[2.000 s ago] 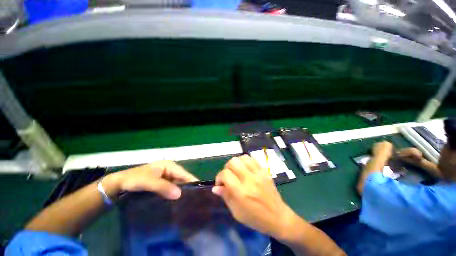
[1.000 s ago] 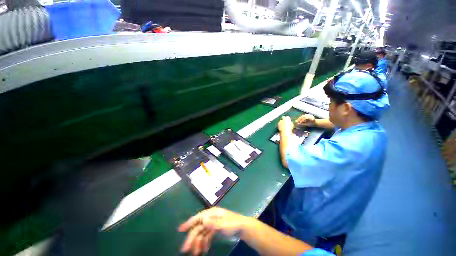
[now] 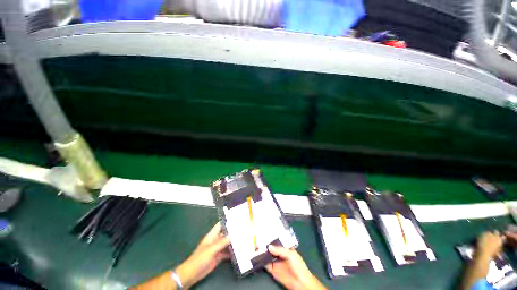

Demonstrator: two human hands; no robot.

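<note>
A tablet unit point(image 3: 255, 226), open side up with a white area and an orange flex cable, is held between my hands above the bench, slightly tilted. My left hand point(image 3: 212, 249) grips its left edge near the lower corner. My right hand point(image 3: 286, 266) grips its lower right end, thumb on the dark part there. Two more open tablet units, one nearer point(image 3: 347, 238) and one farther right point(image 3: 401, 232), lie on the bench to the right of my hands. A fanned pile of black adhesive strips point(image 3: 116, 221) lies at the left.
A taped post point(image 3: 82, 161) stands at the left, with a crumpled clear bag point(image 3: 69, 182) beside it. A dark panel point(image 3: 339, 180) and a small dark module point(image 3: 487, 187) lie on the green belt point(image 3: 170, 173). A neighbour's hands point(image 3: 492, 244) work on another unit at the far right.
The view has swung back left from the neighbour. Both hands now hold the unit with its white side showing; a second ago my right hand was empty and spread, my left not visible.
</note>
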